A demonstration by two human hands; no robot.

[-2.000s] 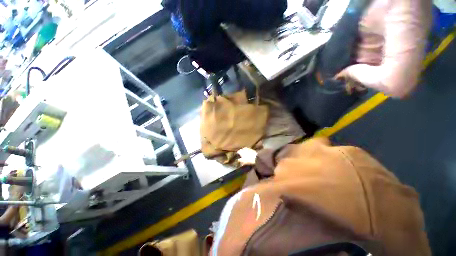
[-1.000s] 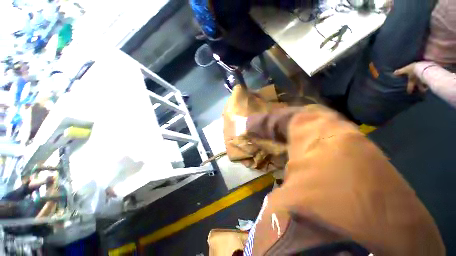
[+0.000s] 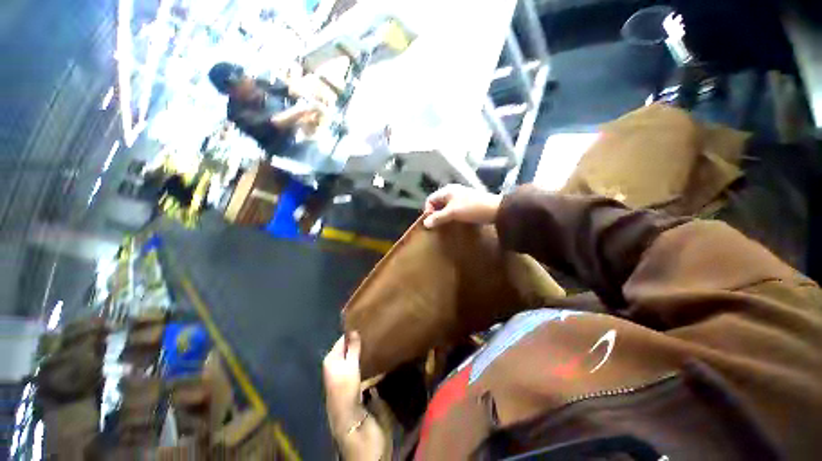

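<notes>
My right hand [image 3: 461, 206], in a brown sleeve, grips the upper corner of a brown fabric tote bag [image 3: 410, 293]. My left hand [image 3: 344, 374] grips its lower-left corner. The bag's straight edge runs slanting between the two hands, and the bag hangs in front of my jacket. Its side near my body is in shadow and partly hidden by my right sleeve. A pile of tan bags [image 3: 644, 158] lies low at the upper right, on a white board [image 3: 563, 155].
A white wheeled machine table [image 3: 442, 76] stands beyond the bag. A co-worker in dark clothes [image 3: 261, 112] is at the upper left. Blue bins [image 3: 185, 349], a carton [image 3: 252, 194] and stacked brown goods [image 3: 72, 387] stand left. Yellow lines [image 3: 221, 329] cross the dark floor.
My view has swung left, so the pile now shows farther right. My right arm has drawn back from the pile. Both hands now hold a bag in front of me.
</notes>
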